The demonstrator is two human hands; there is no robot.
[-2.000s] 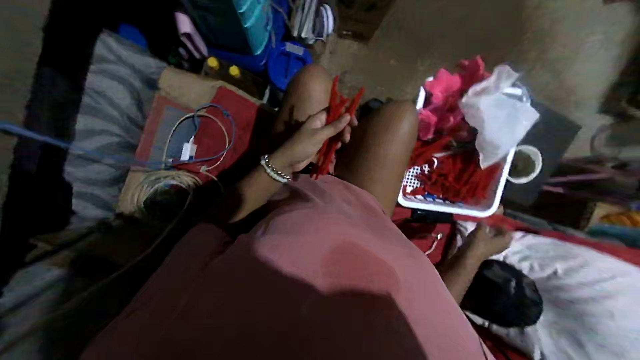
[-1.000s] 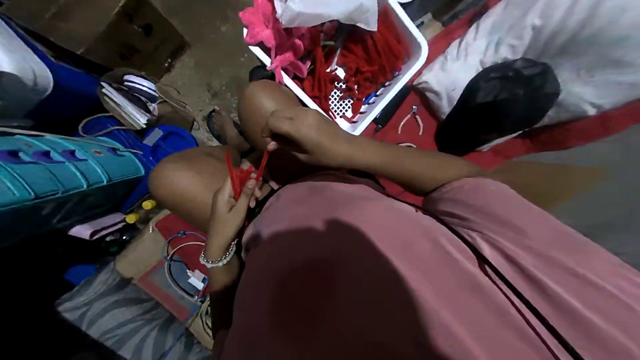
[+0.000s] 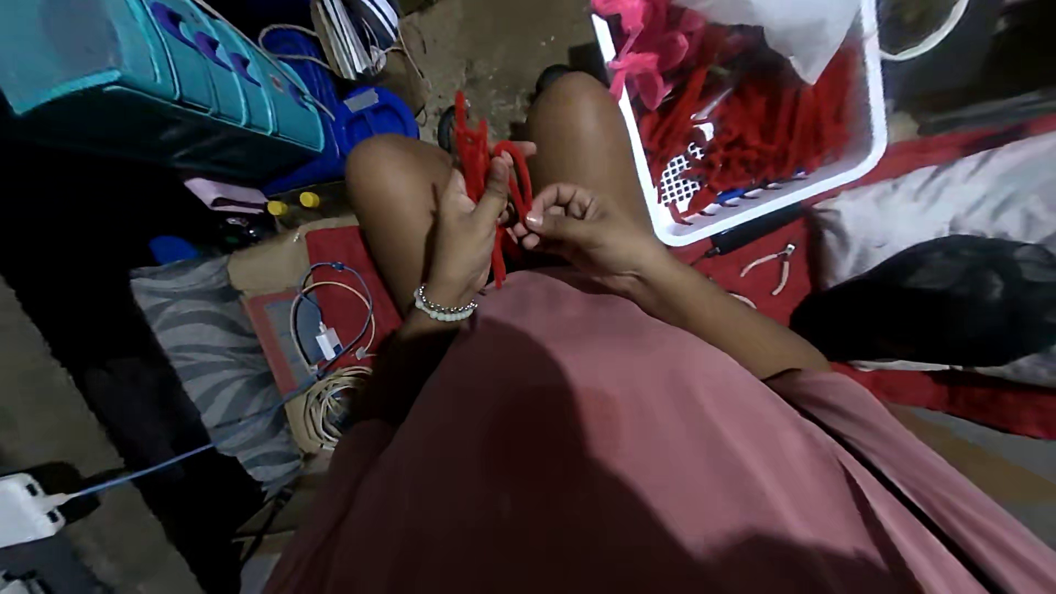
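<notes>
Several fuzzy red stems, like pipe cleaners (image 3: 473, 161), stand upright in my left hand (image 3: 472, 219), which has bead bracelets at its wrist. One red stem bends into a loop beside that thumb. My right hand (image 3: 582, 227) pinches the lower side of this loop between thumb and fingertips, close to the left fingers. Both hands are over my lap, between the knees. A white plastic basket (image 3: 763, 208) at the upper right holds many loose red stems (image 3: 767, 107), pink fuzzy petal shapes (image 3: 648, 62) and a white plastic bag (image 3: 792, 29).
Small pliers (image 3: 771, 266) lie on red cloth right of my right forearm. A black bag (image 3: 932, 301) rests on a pale pillow (image 3: 949, 194). Coiled cables (image 3: 330, 404) and a white plug (image 3: 328, 340) lie at left. A teal container (image 3: 206, 78) stands at upper left.
My right hand, low beside the black bag two seconds ago, is now at the red stems by my left hand. One stem now forms a clear loop. The view has shifted.
</notes>
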